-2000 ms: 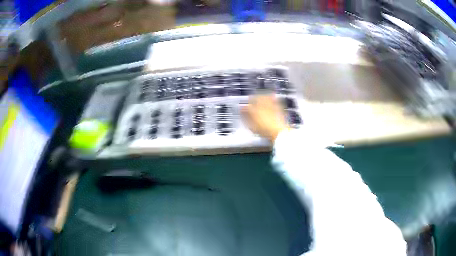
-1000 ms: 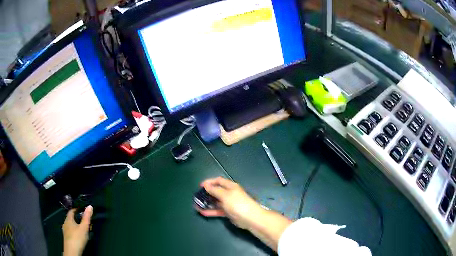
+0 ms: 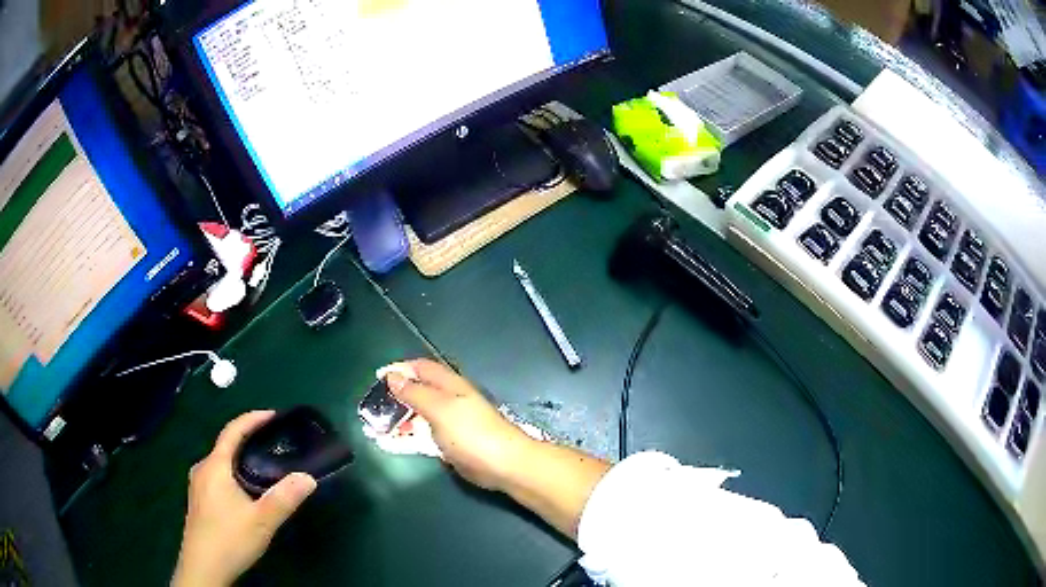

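My right hand (image 3: 453, 419) holds a smartwatch body (image 3: 384, 407) between thumb and fingers above the mat, its dark glossy face partly covered. A bright whitish patch with some red shows around the watch and fingertips. My left hand (image 3: 235, 510) grips a smooth, rounded black device (image 3: 293, 451), probably a barcode scanner head, just left of the watch and not touching it. Another watch (image 3: 321, 304) sits at the end of a white cable near the monitors. A bare white charging puck (image 3: 224, 373) lies to its left.
Two monitors (image 3: 401, 115) stand at the back. A silver pen-like tool (image 3: 546, 315) and a black scanner (image 3: 700, 269) with its cable lie right of centre. A black mouse (image 3: 587, 155), green pack (image 3: 665, 138) and clear box (image 3: 734, 94) are behind. The watch tray (image 3: 751, 241) is at right.
My view has turned from the tray to the monitors. Since one second ago, my left hand has moved inward with the black device in it. A bright patch now shows at my right hand.
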